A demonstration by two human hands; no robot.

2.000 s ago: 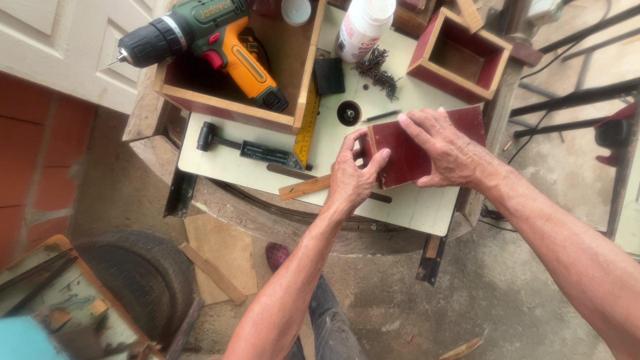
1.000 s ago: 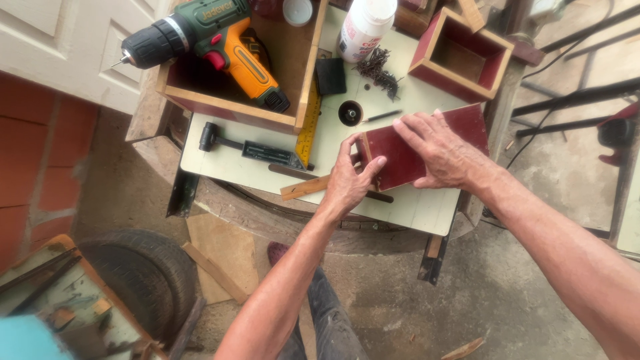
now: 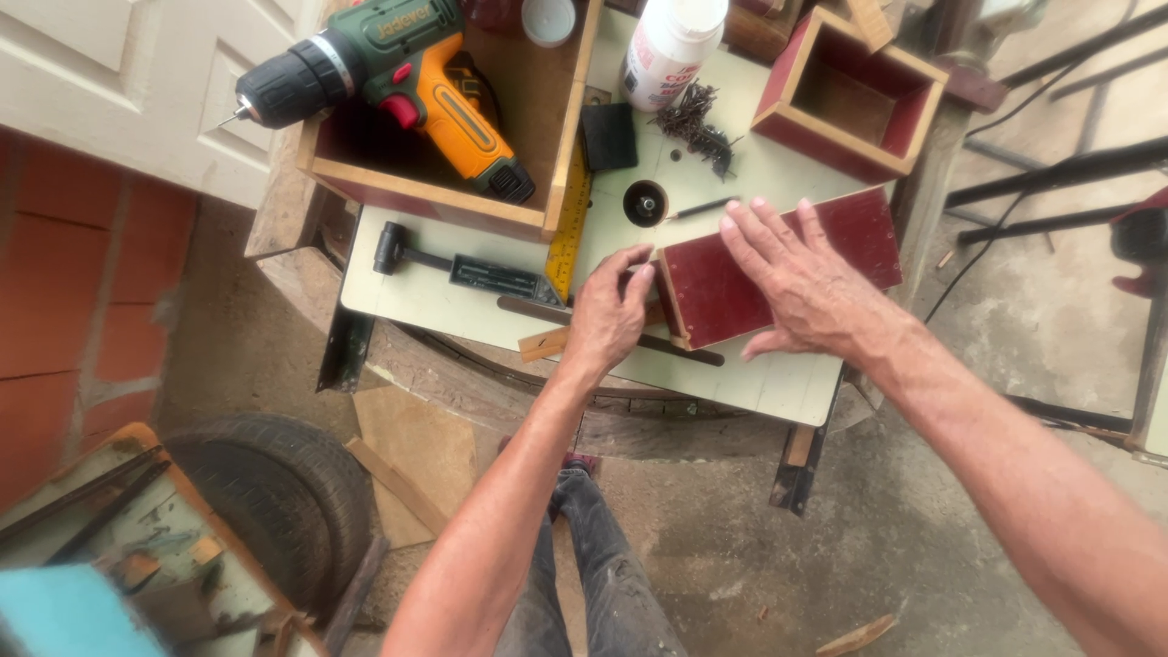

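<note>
A dark red wooden box [image 3: 721, 292] with pale wood edges lies on the light green tabletop [image 3: 766, 388]. My right hand [image 3: 794, 278] rests spread over its upper face, fingers apart. My left hand [image 3: 613, 306] is at the box's left end, fingers curled; whether they touch it is unclear. Left of that hand lie a small black hammer [image 3: 456, 265], a yellow-bladed try square [image 3: 568, 224] and a strip of wood [image 3: 545, 344]. Behind the box is a pencil [image 3: 703, 209], beside a round hole with a metal spindle [image 3: 645, 203].
A cordless drill [image 3: 429, 91] lies across a large wooden drawer [image 3: 438, 205] at the back left. A white bottle [image 3: 673, 50], a pile of screws [image 3: 689, 119], a black block [image 3: 609, 136] and a small open box [image 3: 849, 96] stand behind. A tyre [image 3: 274, 502] is on the floor.
My left hand was gripping the box's left end; its fingers have drawn back from the edge. My right hand has flattened out over the box's top.
</note>
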